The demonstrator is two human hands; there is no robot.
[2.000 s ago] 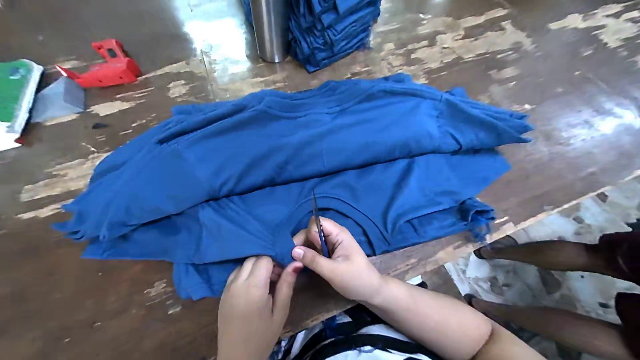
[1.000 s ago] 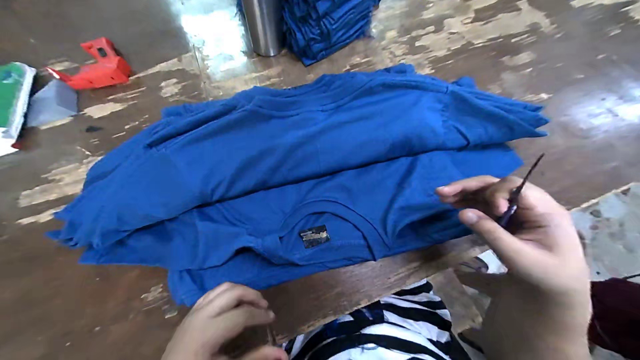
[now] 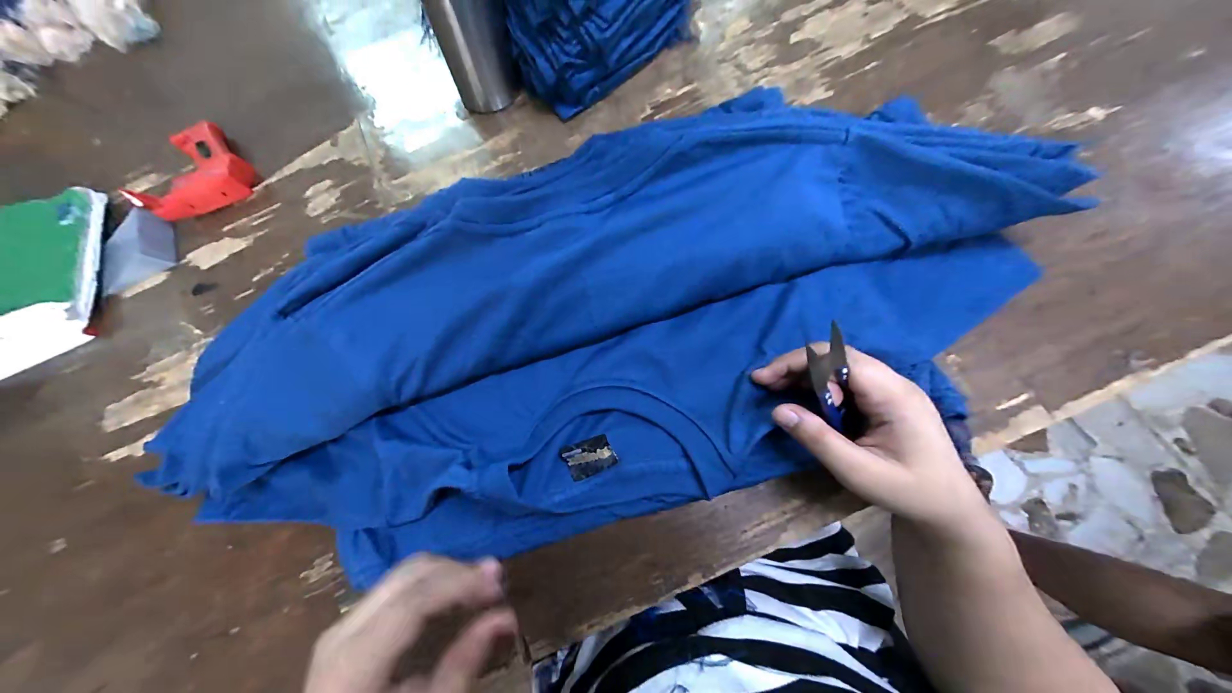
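Observation:
Blue T-shirts (image 3: 616, 260) lie in a layered pile across the wooden table. The nearest shirt's ribbed collar (image 3: 626, 395) faces me, with a black neck label (image 3: 589, 458) showing inside it. In my right hand (image 3: 866, 423), at the right of that collar, are small thread snips (image 3: 828, 375), their blades apart and pointing up and away. My left hand (image 3: 423, 626), slightly blurred, hovers at the near table edge below the shirts, fingers apart and holding nothing that shows.
A red plastic tape dispenser (image 3: 207, 178), a grey block (image 3: 141, 252) and a green-and-white packet (image 3: 48, 250) sit at the left. Behind the pile stand a metal cylinder (image 3: 472, 58) and a dark blue cloth bundle (image 3: 597, 48). Another person's arm (image 3: 1126, 587) shows at the lower right.
Both hands were together at the collar two seconds ago and have since parted. My right hand swung out to the right with the snips, then came back nearer the shirt. The neck label has come into view.

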